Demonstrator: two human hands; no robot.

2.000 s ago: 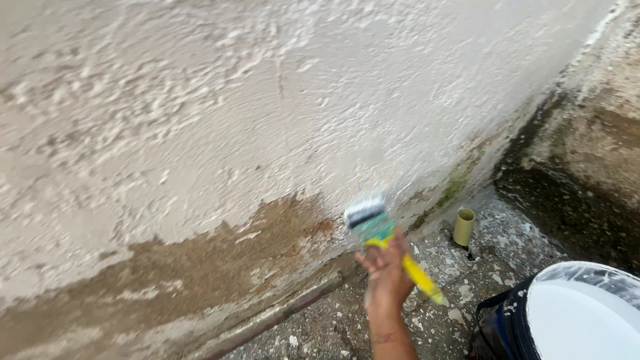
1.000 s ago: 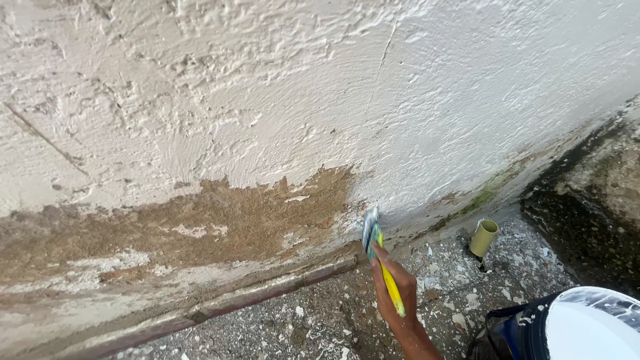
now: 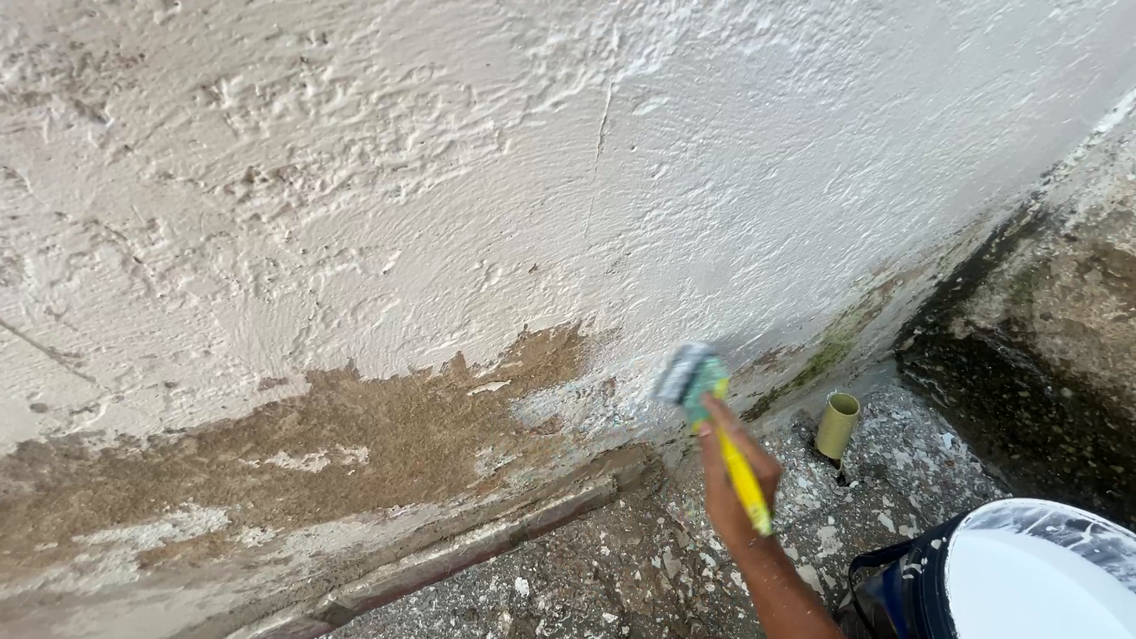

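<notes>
My right hand (image 3: 741, 475) is closed around the yellow handle of a wide paintbrush (image 3: 706, 390), right of centre low in the view. The brush has a green ferrule area and white-coated bristles, blurred by motion, at the lower part of a rough plastered wall (image 3: 532, 195). Fresh-looking white paint covers the wall's right side; a bare brown patch (image 3: 373, 435) runs along its lower left. A dark bucket (image 3: 923, 568) of white paint stands at the lower right, near my forearm. My left hand is out of view.
A short yellowish pipe stub (image 3: 837, 426) rises from the paint-spattered ground (image 3: 657, 568) between my hand and the corner. A narrow ledge (image 3: 470, 550) runs along the wall's foot. Another stained, mossy wall (image 3: 1056, 355) meets it at the right.
White paint now covers part of the brown patch's right end, which was bare one second ago. My right hand has turned the brush so that its wide face shows.
</notes>
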